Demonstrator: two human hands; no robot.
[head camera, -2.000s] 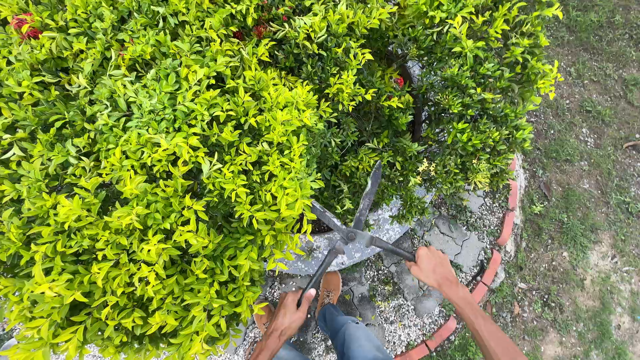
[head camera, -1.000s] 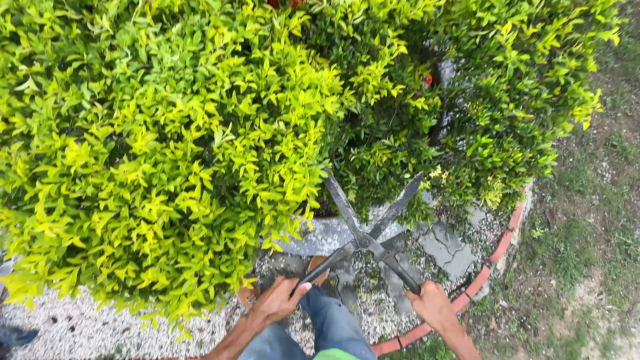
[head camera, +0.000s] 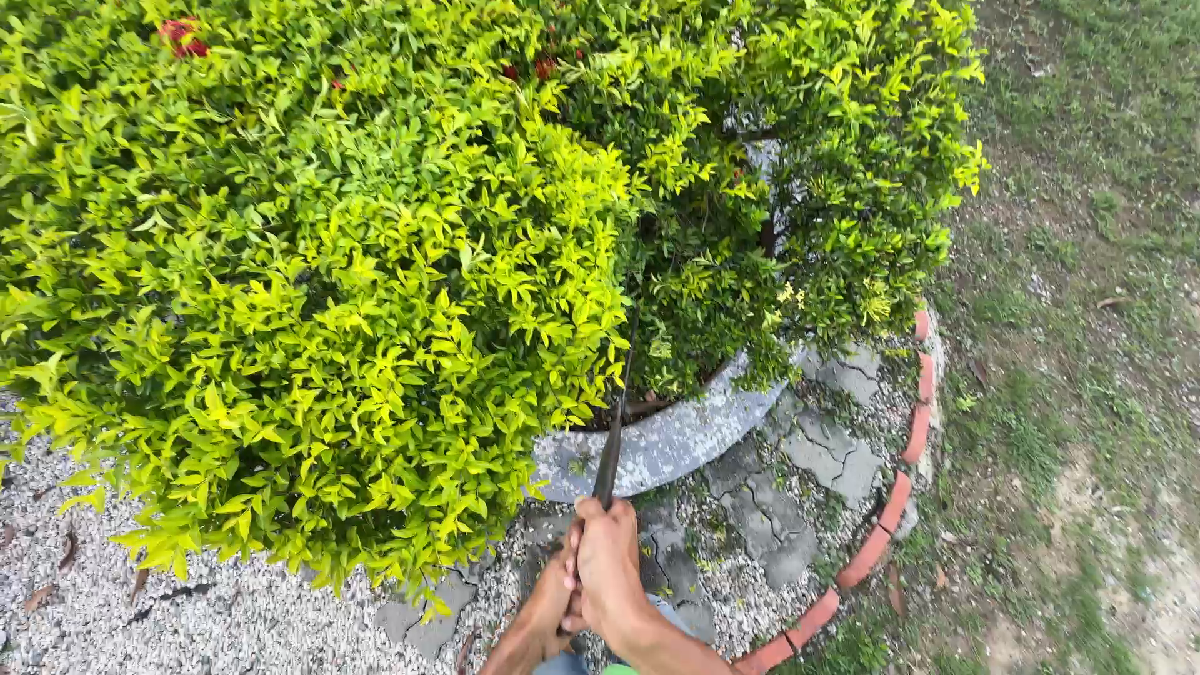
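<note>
Hedge shears (head camera: 611, 455) point away from me, seen nearly edge-on, with the blades upright along the right side of a yellow-green leafy shrub (head camera: 375, 328). My left hand (head camera: 555, 586) and my right hand (head camera: 609, 558) are together around the handles, the right one overlapping the left. The blade tips disappear among the leaves, beside a darker green part of the shrubs (head camera: 703, 272). Below the blades curves the grey concrete rim (head camera: 689, 441) of a planting bed.
Cracked grey paving slabs (head camera: 769, 525) lie among pale gravel (head camera: 234, 623). A curved edging of red bricks (head camera: 872, 553) borders patchy grass (head camera: 1050, 422) at the right. Red flowers (head camera: 183, 37) show at the upper left.
My hands have come together from well apart. The shears' blades, spread in a V a second ago, are now turned edge-on and look closed.
</note>
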